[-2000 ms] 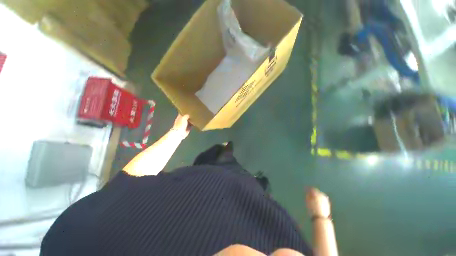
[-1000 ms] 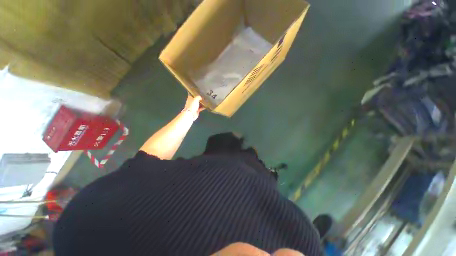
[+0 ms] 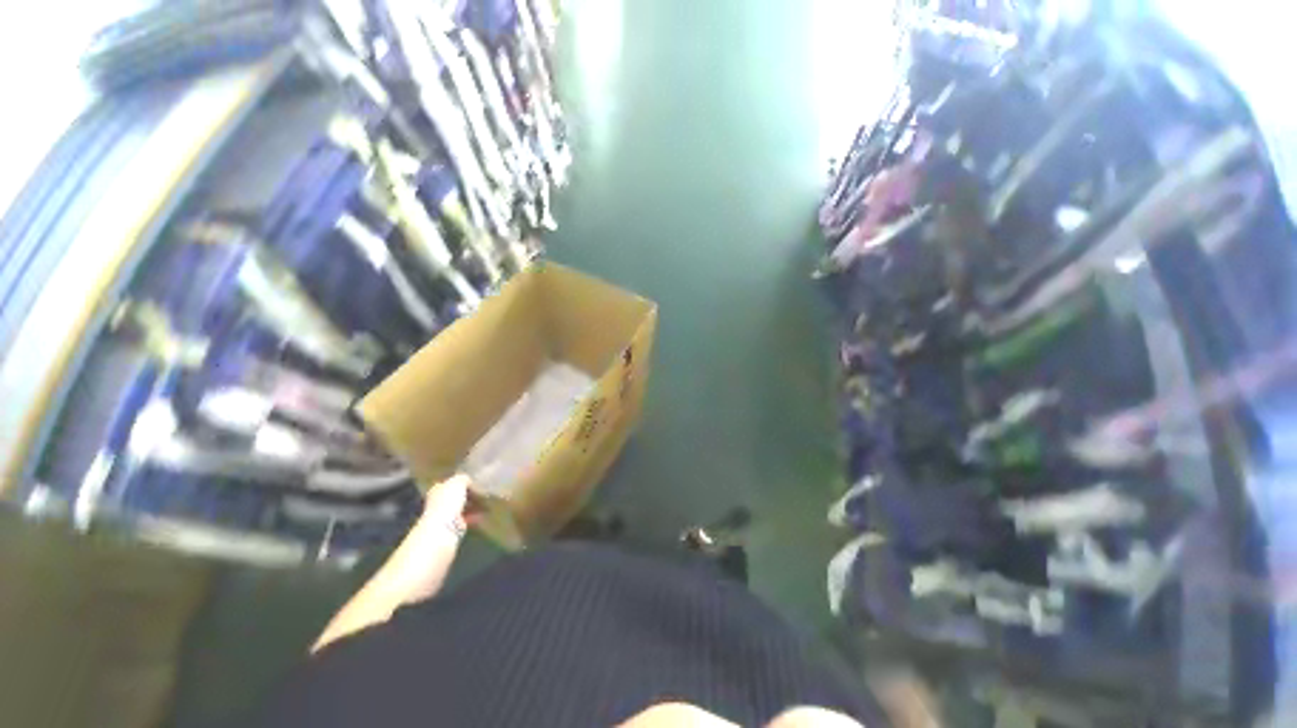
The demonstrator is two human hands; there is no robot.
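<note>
An open brown cardboard box is in front of me, left of centre, tilted, with its opening towards me. A pale flat sheet or scrap lies inside on its bottom. Dark printing shows on its right side. My left hand grips the near corner edge of the box, thumb side showing. My right hand cannot be made out; a blurred skin-toned patch at the lower right edge of my dark ribbed top is too unclear to name.
A glossy green floor runs ahead as an aisle. Racks densely hung with dark and pale pieces stand on the right, blurred. Similar hanging pieces line the left, close to the box. Brown surfaces are at the lower left.
The view has turned from the red box and white wall to an aisle between racks. The cardboard box now sits lower and further left in view, still held by my left hand.
</note>
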